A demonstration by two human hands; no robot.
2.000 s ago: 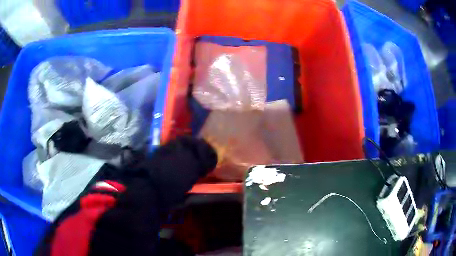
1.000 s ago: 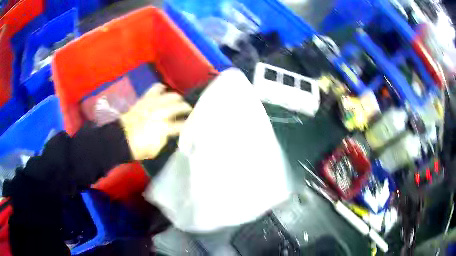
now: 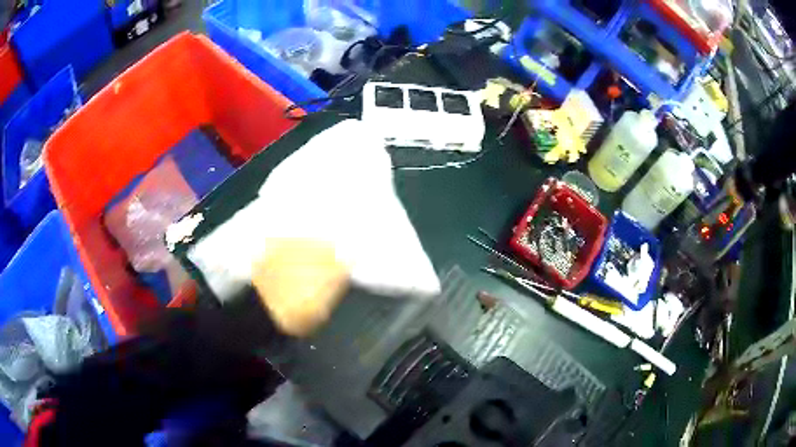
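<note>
My left hand, in a dark sleeve, is blurred and closed on the lower edge of a whitish bag. The bag spreads over the left part of the dark-green bench mat; its contents cannot be seen. A ribbed black part and a black plate with holes lie at the bottom of the view, beside translucent bubble wrap. My right hand is not in view.
A white socket housing lies beyond the bag. Right of it are a red screw tray, a blue parts tray, thin tools, and bottles. A red-orange tote stands left, with blue totes around it.
The view has swung right from the totes to the bench. My left hand, over the red-orange tote before, is now over the bench with the whitish bag, which has come into view.
</note>
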